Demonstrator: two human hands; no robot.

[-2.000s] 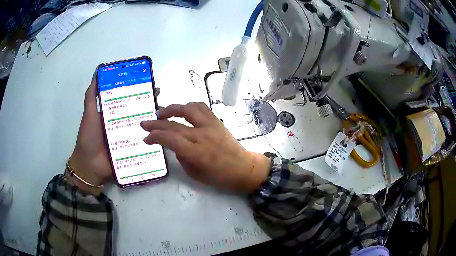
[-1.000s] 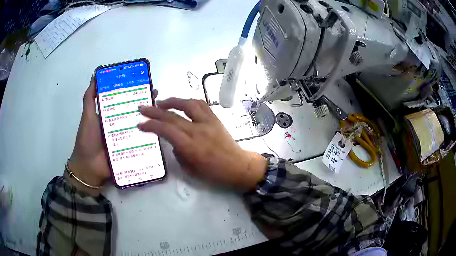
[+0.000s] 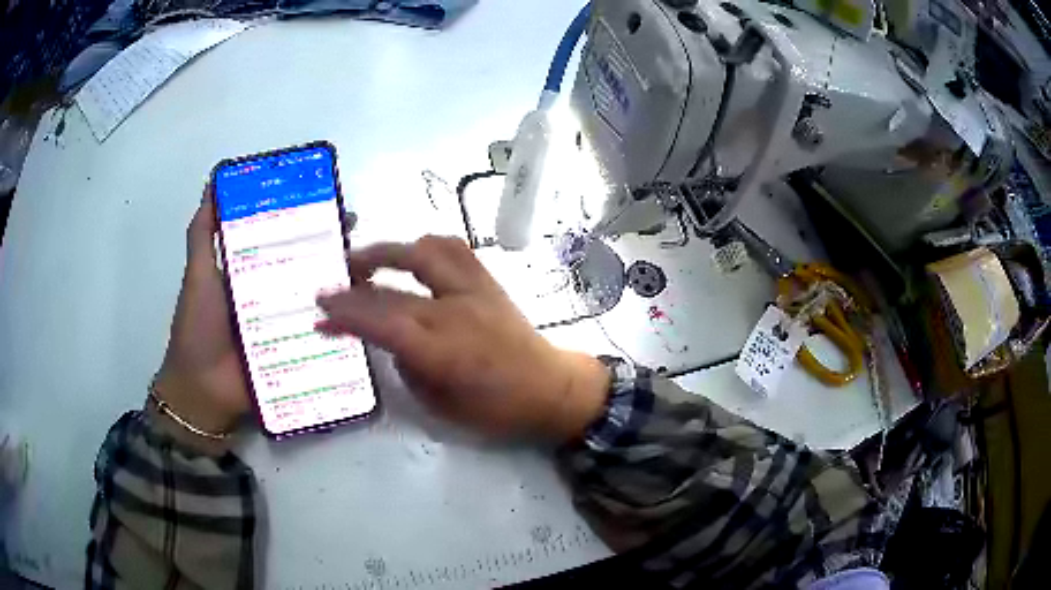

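Note:
A smartphone point(image 3: 297, 300) with a lit screen, blue header and white page with green and pink lines is upright in my left hand point(image 3: 205, 334). My left palm is behind the phone, and its fingers are mostly hidden by it. My right hand point(image 3: 467, 340) is over the right side of the phone, slightly blurred, with fingers apart and a fingertip at the screen. Whether the fingertip touches the glass I cannot tell. My right hand holds nothing.
A white sewing machine point(image 3: 674, 104) stands right, with a glowing lamp point(image 3: 524, 179) by the needle. Orange-handled scissors point(image 3: 839, 346) and a hang tag point(image 3: 769, 349) lie right of it, a parts box point(image 3: 974, 309) far right. A printed sheet point(image 3: 144, 81) and denim point(image 3: 380, 9) are at the far edge.
The page on the screen has scrolled and is blurred now. My right fingertips have moved slightly down the screen since one second ago. My left hand still holds the phone.

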